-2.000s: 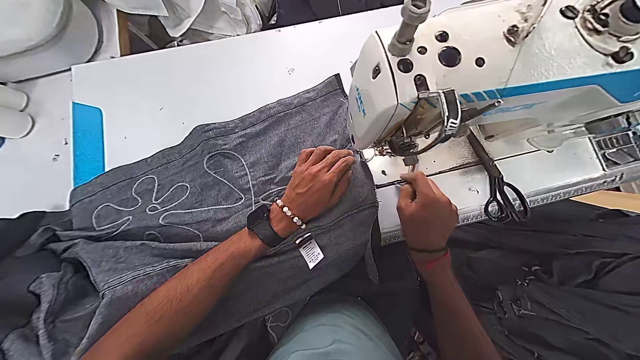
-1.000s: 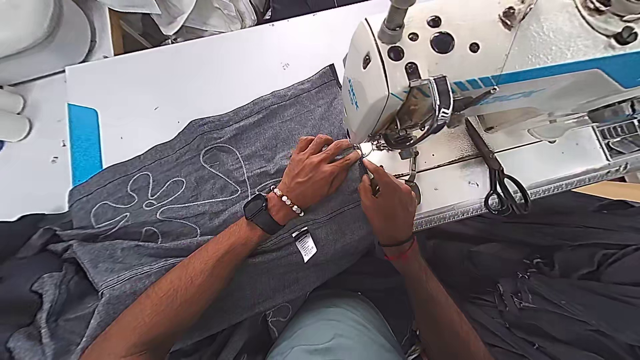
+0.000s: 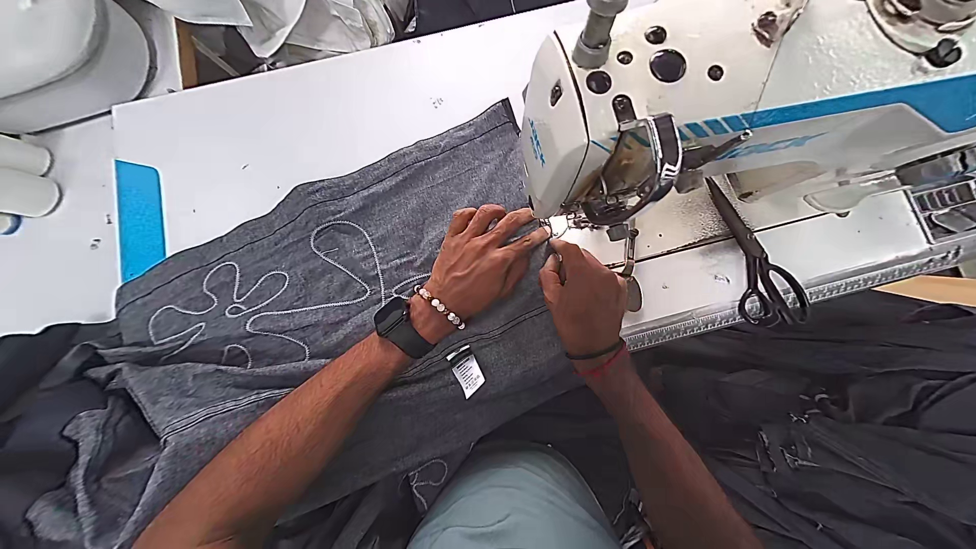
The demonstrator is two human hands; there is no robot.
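A grey denim garment [image 3: 427, 179] with white stitched flower outlines lies across the sewing table up to the needle area of a white and blue industrial sewing machine [image 3: 560, 130]. My left hand [image 3: 484, 255], with a watch and beaded bracelet at the wrist, presses flat on the cloth, fingertips beside the presser foot. Close by on the right, my right hand [image 3: 583, 293] pinches the garment's edge just before the needle, its fingers curled. A white care label [image 3: 466, 372] shows on the cloth below my left wrist.
Black-handled scissors [image 3: 751, 263] lie on the machine bed right of my right hand. A measuring scale [image 3: 854, 284] runs along the table's front edge. Dark cloth [image 3: 831, 435] is heaped at the lower right. White cones [image 3: 27, 175] and pale fabric stand at the left.
My right hand has moved left from beside the presser foot onto the garment's edge, close to my left hand. The left hand has stayed on the cloth.
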